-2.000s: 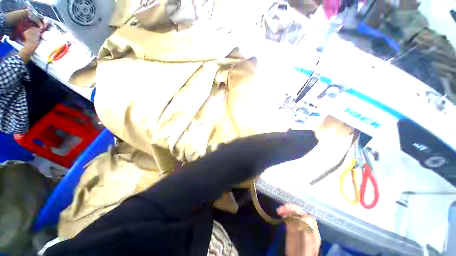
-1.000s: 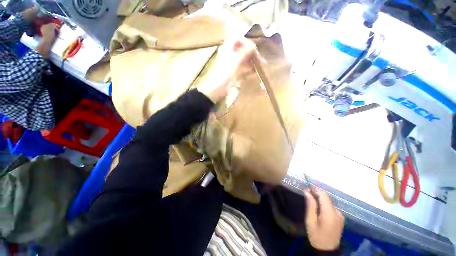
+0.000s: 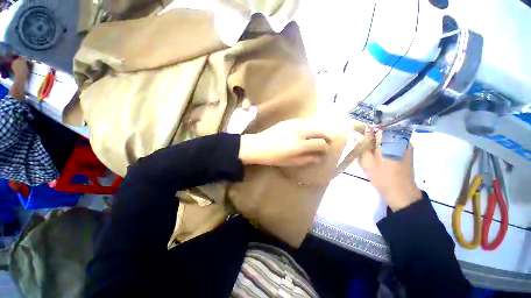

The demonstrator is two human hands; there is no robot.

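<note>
The tan garment body (image 3: 145, 87) is heaped left of the needle area and hangs over the table edge into the lap. My left hand (image 3: 291, 145) lies on the garment near its right edge, fingers curled on the cloth. My right hand (image 3: 387, 169) is at the presser foot (image 3: 378, 125), fingertips pinching the end of a narrow tan strip (image 3: 348, 152), likely the zipper. The sewing machine's white head (image 3: 407, 52) stands over the fingertips and partly hides them. White patches, likely lining (image 3: 241, 119), show among the folds.
Scissors with yellow and red handles (image 3: 494, 215) lie right of my right hand. A ruler (image 3: 349, 237) runs along the table's front edge. Another person's checkered sleeve (image 3: 26, 142), orange-handled snips (image 3: 46, 85) and a red crate (image 3: 87, 169) are far left.
My right hand has moved from below the table edge up to the presser foot. My left hand has moved down and right along the garment. The view has shifted closer to the machine.
</note>
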